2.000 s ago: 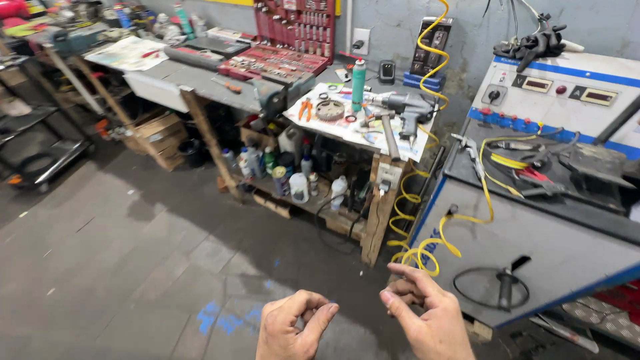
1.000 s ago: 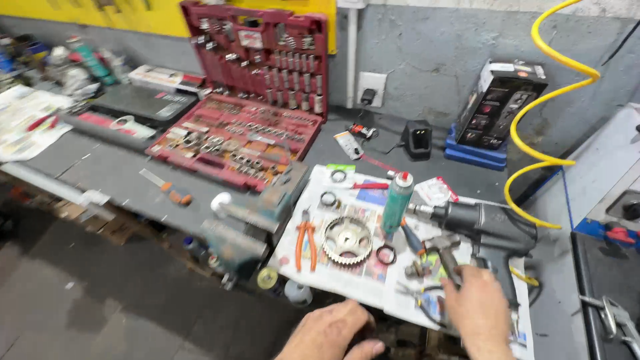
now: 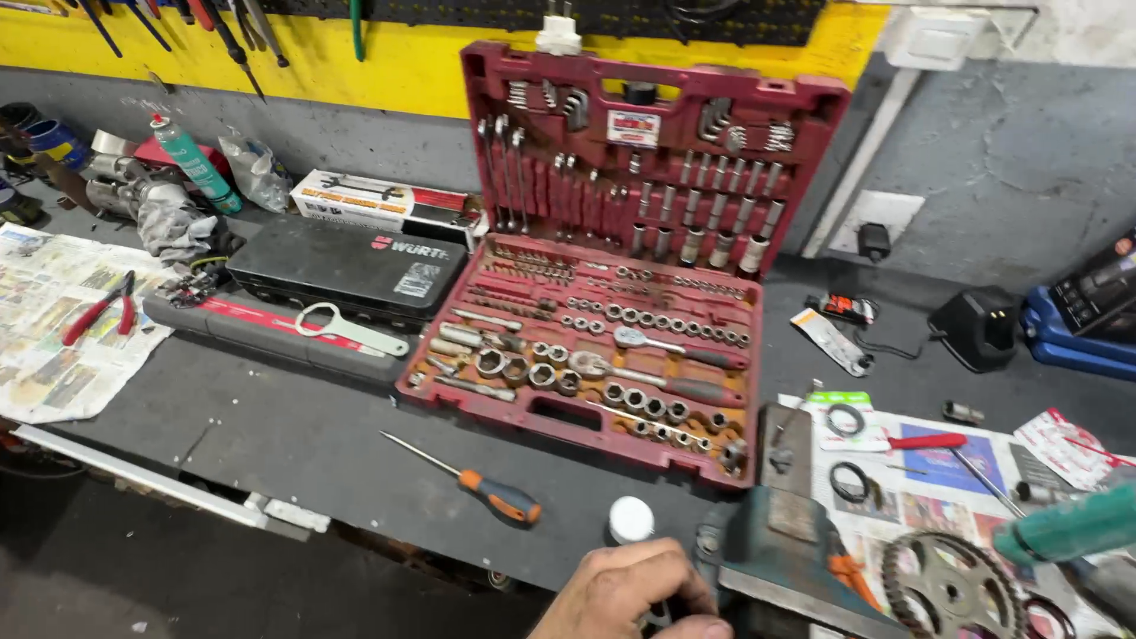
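Observation:
My left hand (image 3: pixel 630 590) is at the bottom edge with its fingers curled. Something dark shows beneath the fingers; whether the hand grips it is unclear. Just beyond the knuckles is a round white cap (image 3: pixel 631 519), and a bench vise (image 3: pixel 772 541) stands close on the right. A screwdriver (image 3: pixel 499 495) with an orange and dark handle lies on the bench to the left. Behind it, a red socket set case (image 3: pixel 581 437) is open, holding sockets, ratchets and wrenches. A toothed metal wheel (image 3: pixel 923 577) and a teal spray can (image 3: pixel 1065 524) are at the lower right. My right hand is out of view.
A black Würth case (image 3: pixel 346 262), a grey and red long case (image 3: pixel 266 333) with a pale ring-ended tool (image 3: pixel 355 333), and red-handled pliers (image 3: pixel 99 311) on newspaper occupy the left. A black charger stand (image 3: pixel 976 328) is at the right. The bench's front edge runs below the screwdriver.
The view has turned left and come closer to the socket set. Both hands showed before; now only the left does. The right hand was at the hammer near the impact wrench one second ago.

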